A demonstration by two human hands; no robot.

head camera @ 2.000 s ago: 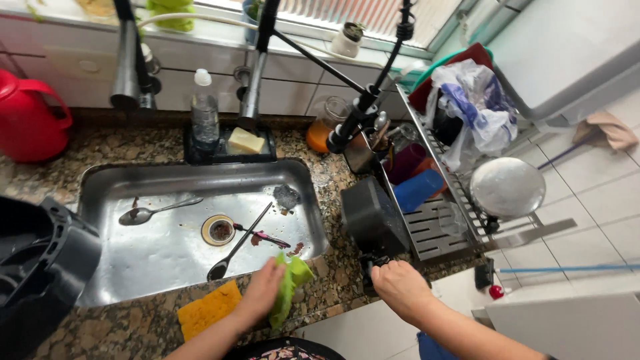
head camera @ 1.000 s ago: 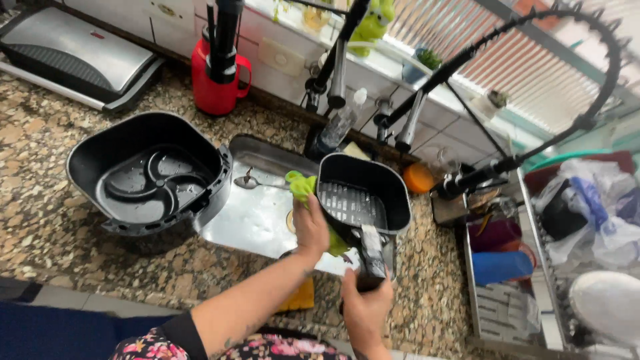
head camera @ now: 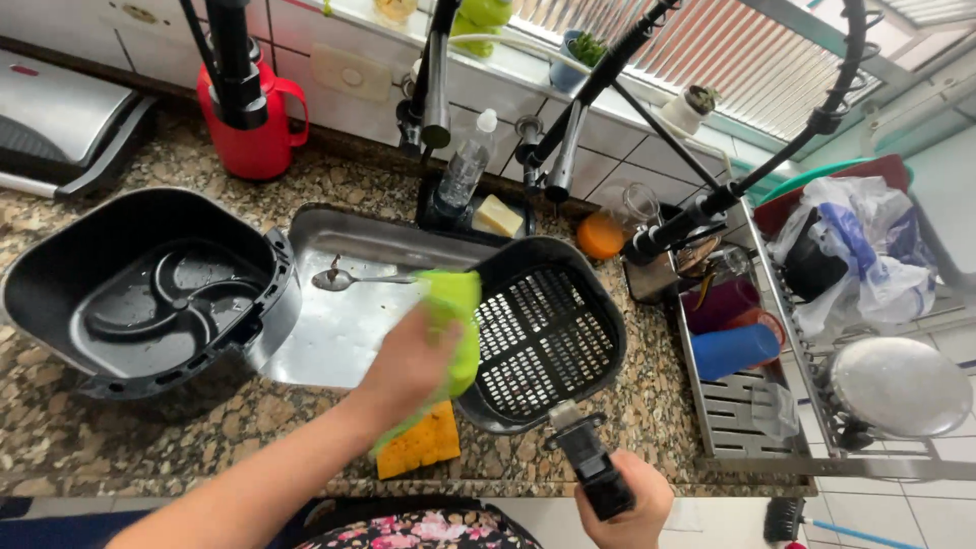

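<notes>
A black air fryer basket with a perforated bottom is tilted over the right part of the steel sink. Its black handle is gripped in my right hand. My left hand, slightly blurred, holds a lime-green cloth against or close to the basket's left wall; exact contact cannot be told. The black air fryer drawer, wet inside, rests at the left, partly over the sink's edge. A metal spoon lies in the sink. An orange sponge cloth lies on the front counter edge.
Behind the sink stand a clear bottle, a soap bar and black spring faucets. A red thermos jug and a contact grill are at the back left. To the right is a dish rack with a blue cup.
The view has swung left since the oldest frame. The basket has turned so its perforated inside shows, and the green cloth is now at its left wall.
</notes>
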